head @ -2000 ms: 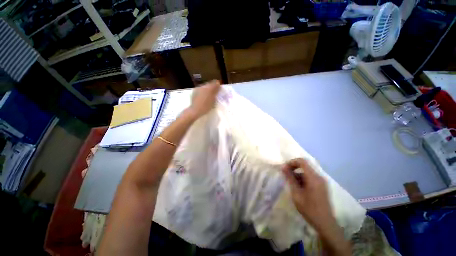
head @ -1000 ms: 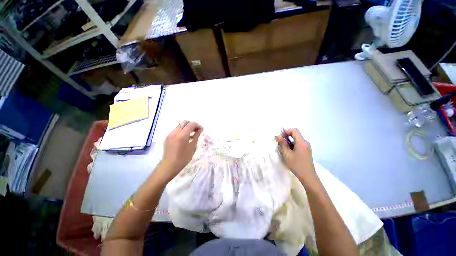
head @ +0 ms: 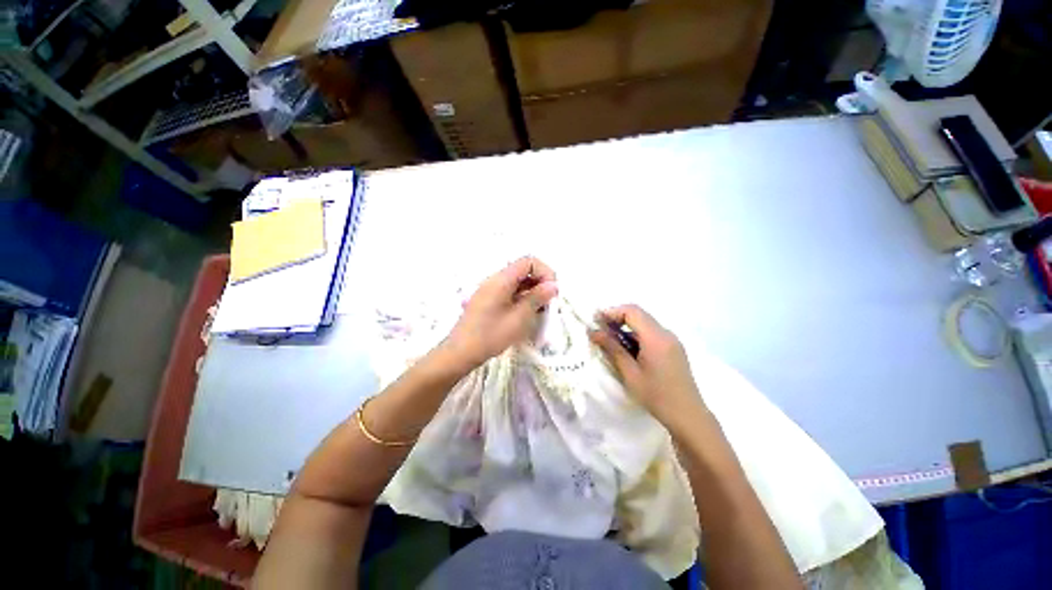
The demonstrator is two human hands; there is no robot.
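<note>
A cream floral dress (head: 525,444) lies bunched over the table's near edge in front of me. Its gathered part hangs toward me, and a plain pale layer spreads to the right. My left hand (head: 508,309) pinches the cloth at the top of the gathers. My right hand (head: 646,357) is close beside it, fingers curled at the cloth's edge, with a small dark tool, likely thread snips (head: 624,339), partly hidden in the palm. A row of small holes shows between the hands.
A clipboard with papers (head: 277,302) and a yellow pad (head: 278,240) lies at left. A phone (head: 981,164) rests on boxes, with a tape roll (head: 978,331) and white fan (head: 944,40) at right. A red crate (head: 173,490) stands below left.
My left hand has moved right and my right hand slightly left, so they are closer together. The cloth's upper edge is drawn in between them, and the view has tilted down.
</note>
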